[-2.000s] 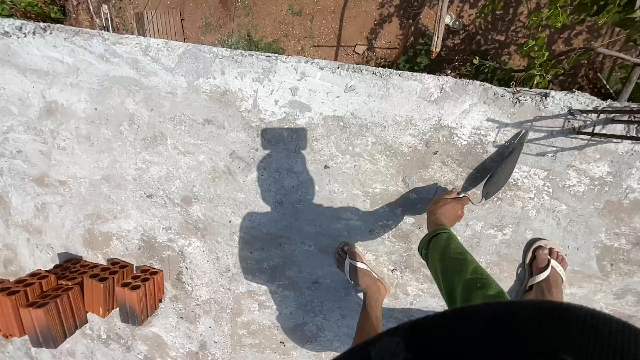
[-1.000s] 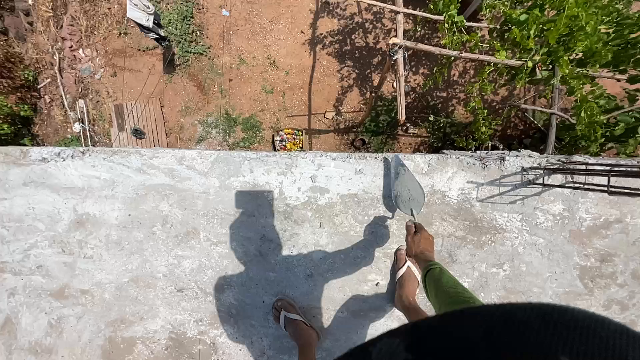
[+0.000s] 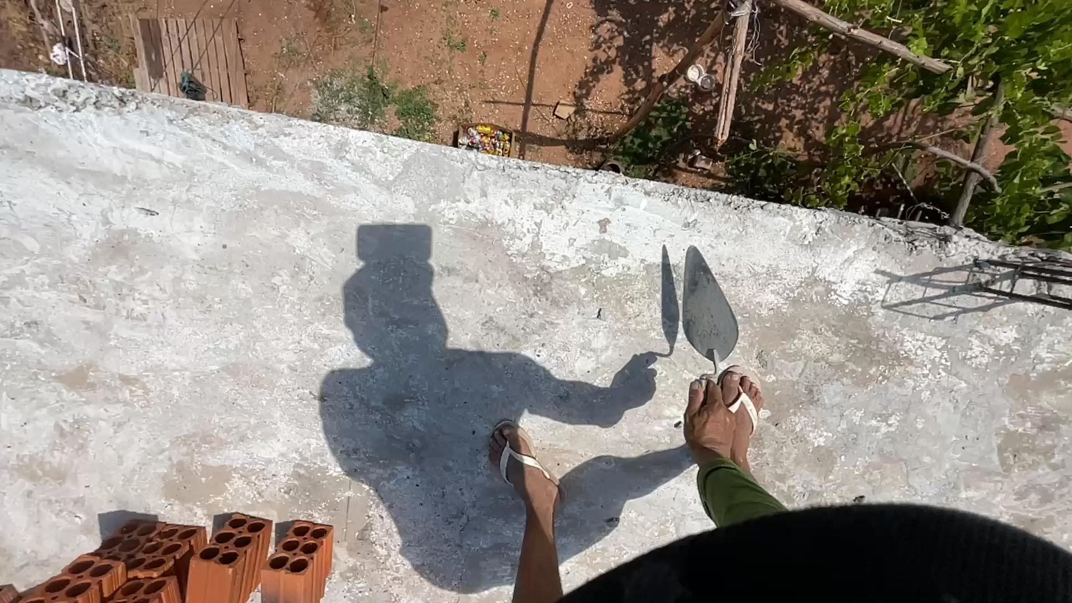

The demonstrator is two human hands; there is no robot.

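Note:
My right hand (image 3: 709,419), below a green sleeve at the lower right, is closed around the handle of a mason's trowel (image 3: 709,310). The blade points away from me over the concrete slab, and its narrow shadow falls just left of it. In the view the hand overlaps my right foot in its white flip-flop; the fingers hide the trowel's handle. My left hand is out of view. Several hollow clay bricks (image 3: 226,559) stand on the slab at the lower left, well away from the trowel.
The slab's rough edge (image 3: 536,172) crosses the view, with reddish ground far below it. Steel rebar (image 3: 1026,280) juts in at the right. Beyond the edge are wooden poles (image 3: 733,79), leafy branches (image 3: 1026,50) and a wooden pallet (image 3: 191,59). My left foot (image 3: 523,469) stands mid-slab.
Two seconds ago the trowel pointed up and to the right between my feet; it now points nearly straight ahead. The bricks, out of view one second ago, show again as the view has shifted.

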